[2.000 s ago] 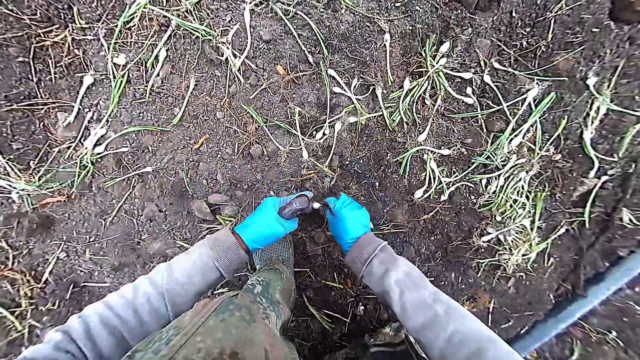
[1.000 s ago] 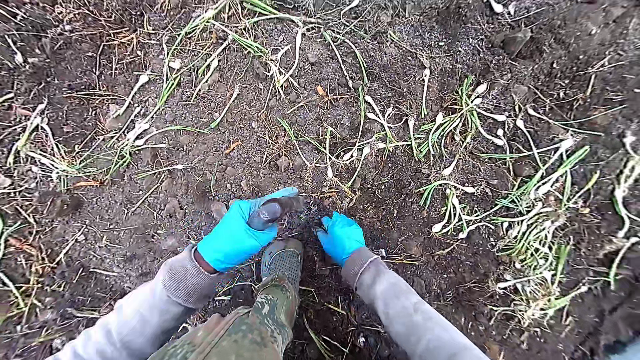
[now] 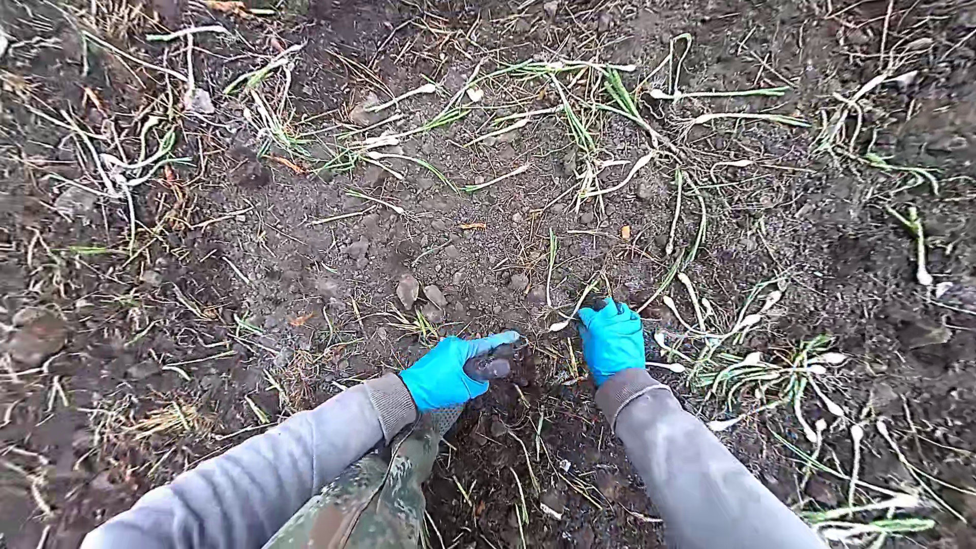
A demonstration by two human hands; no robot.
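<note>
My left hand [image 3: 454, 375], in a blue glove with soiled fingertips, is low over the dark soil at the centre; dirt and the angle hide whether something is in its fingers. To its right, my right hand [image 3: 612, 341], also blue-gloved, is curled down at the ground with its fingertips hidden. A small white bulb with a thin green stem [image 3: 559, 325] touches or lies just left of the right hand's fingers. A loose heap of bulb plants with green leaves [image 3: 762, 374] lies right of that hand, and more bulb plants [image 3: 602, 95] are strewn ahead.
Two small stones [image 3: 408, 290] lie ahead of my left hand. A camouflage trouser leg [image 3: 366, 499] and a shoe stand beneath my left arm. Bulb plants [image 3: 130, 168] also lie at the far left, and a larger clod [image 3: 36, 335] sits below them.
The view has shifted considerably to the left. My right hand has moved away from my left hand, toward the bulbs on the ground.
</note>
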